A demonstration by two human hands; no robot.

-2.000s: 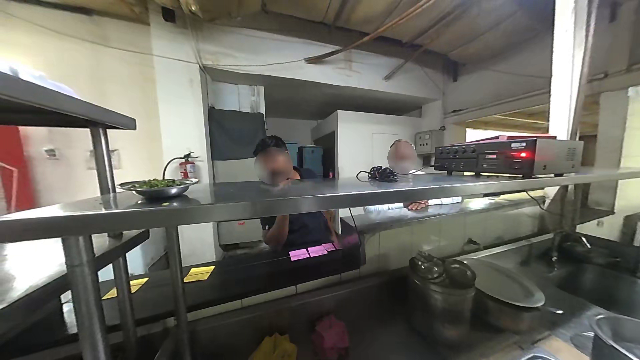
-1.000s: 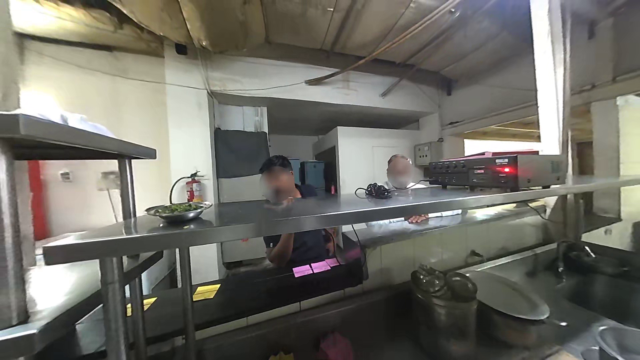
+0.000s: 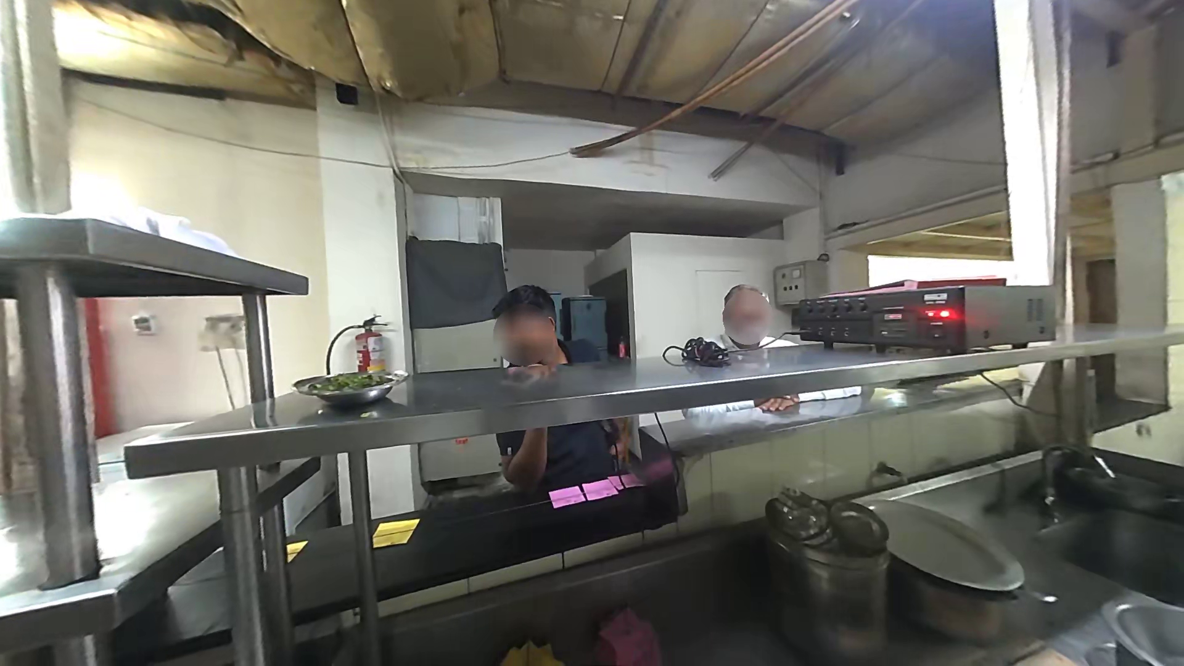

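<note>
Neither of my hands shows in the head view. Across the middle runs a raised stainless steel shelf [image 3: 555,402]. A metal plate of chopped green leaves [image 3: 350,388] rests on its left part. Toward the right stand a coiled black cable [image 3: 700,352] and a black amplifier [image 3: 925,316] with a lit red display. Below the shelf, pink paper slips [image 3: 585,492] and a yellow slip [image 3: 396,533] lie on a dark ledge. A metal container with utensils or lids at its top [image 3: 828,583] stands at the lower right, beside an oval metal tray [image 3: 943,544].
Two people are beyond the shelf, one in a dark shirt [image 3: 564,453], one in white [image 3: 731,407]. A second steel shelf [image 3: 148,259] juts in at the left. A sink basin [image 3: 1119,555] is at the right. Pink [image 3: 629,638] and yellow [image 3: 532,655] items sit low down.
The view has tilted somewhat upward and turned slightly left. The plate, cable and amplifier stay in place on the shelf.
</note>
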